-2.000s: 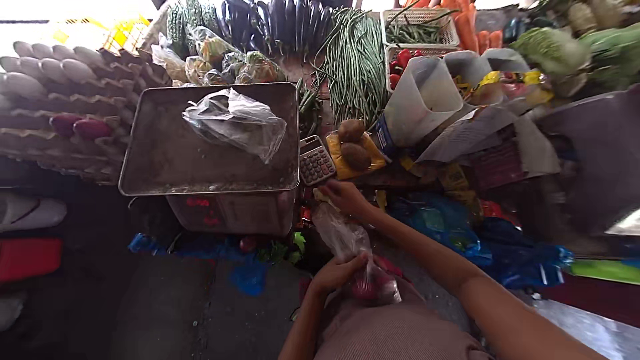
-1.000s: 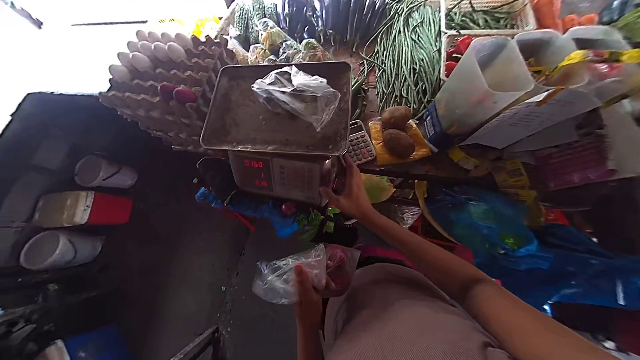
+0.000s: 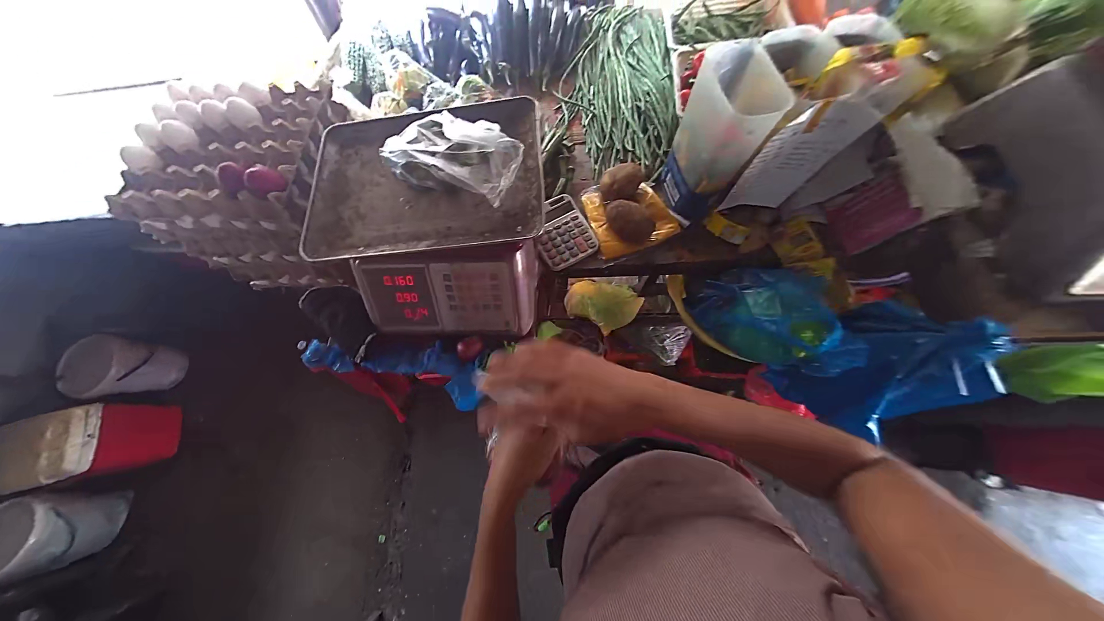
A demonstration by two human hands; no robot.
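Observation:
My left hand [image 3: 522,448] and my right hand [image 3: 556,388] meet low in front of my body, just below the digital scale [image 3: 487,297]. Both are blurred and close on a clear plastic bag, of which only small parts show around the fingers. What the bag holds is hidden. On the scale's metal tray [image 3: 358,216] lies another clear plastic bag [image 3: 457,155] with something greenish inside. The scale's red display is lit. A calculator [image 3: 567,235] leans at the tray's right side, next to two brown root vegetables [image 3: 628,207] on yellow packaging.
Egg trays [image 3: 224,207] are stacked at the left, with eggs on top. Eggplants [image 3: 509,43] and long green beans [image 3: 625,95] lie behind the scale. Plastic containers [image 3: 733,112] and papers stand at the right, above blue plastic bags [image 3: 914,362]. Buckets [image 3: 121,366] are on the floor at the left.
My right hand has left the scale's right edge and come down to my left hand. My left hand, with the plastic bag, has moved up to meet it.

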